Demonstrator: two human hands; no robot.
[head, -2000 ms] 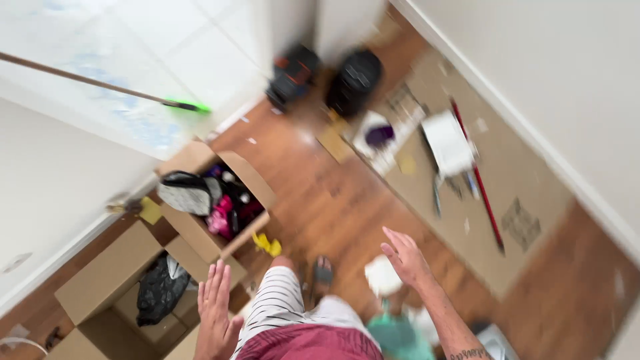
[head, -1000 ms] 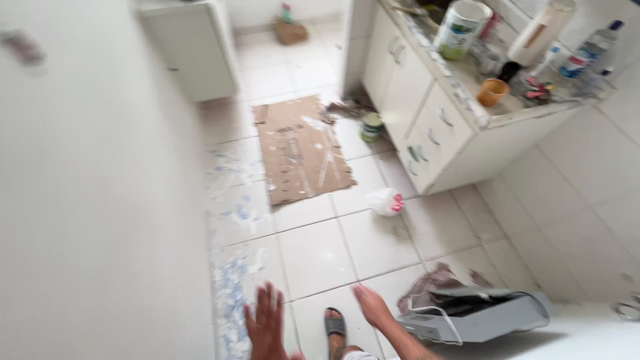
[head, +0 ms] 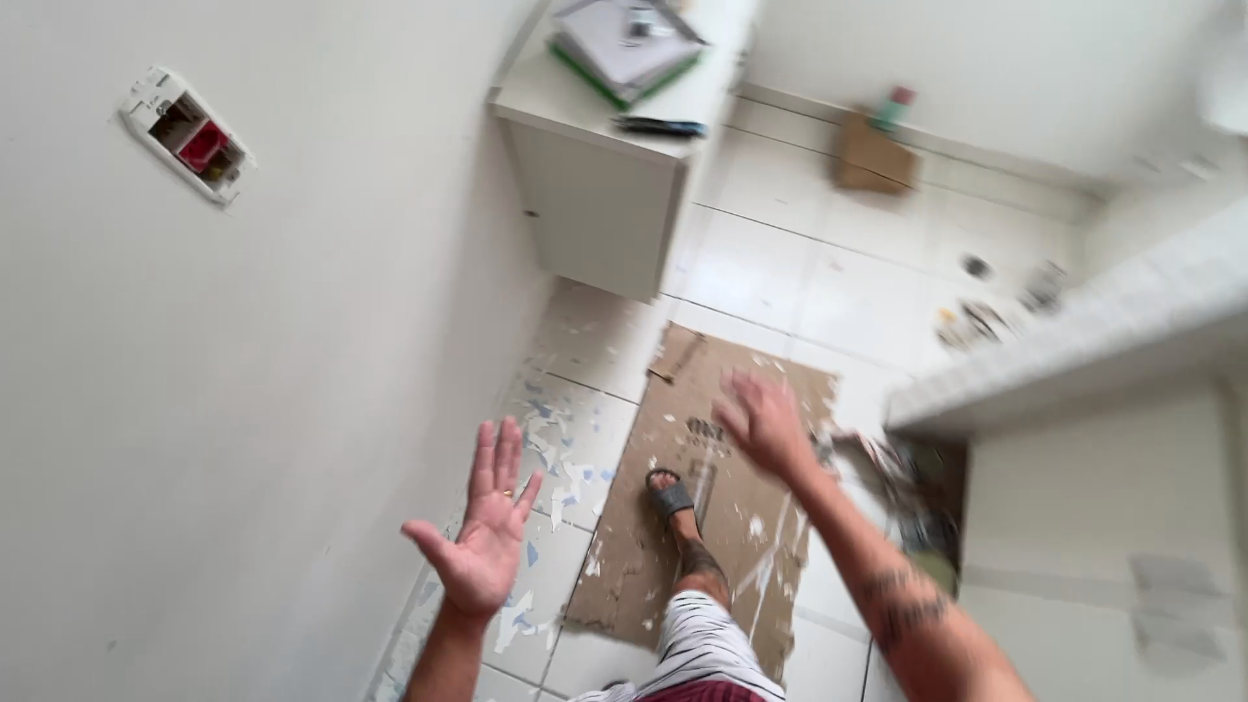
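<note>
My left hand point(head: 483, 531) is raised at lower centre-left, palm showing, fingers spread, a ring on one finger, holding nothing. It is near the white wall, over floor tiles strewn with paint flakes. My right hand point(head: 765, 419), blurred, hangs above a flattened cardboard sheet point(head: 634, 546); its fingers are apart and no object shows in it. Below the hands, a foot in a grey slide sandal point(head: 671, 495) stands on the cardboard. An uncovered wall socket box point(head: 187, 136) with a red part is set in the wall at upper left.
A white cabinet point(head: 595, 205) juts out ahead, with a stacked item with a green edge point(head: 629, 58) on top. A counter point(head: 1033, 361) lines the right side, with crumpled material point(head: 902, 478) beneath it. A small cardboard piece point(head: 873, 156) lies by the far wall.
The view has moved from a wood-floored room with open boxes to the tiled floor, and now onto the cardboard sheet. Both hands have stayed raised, and my foot now stands on the cardboard.
</note>
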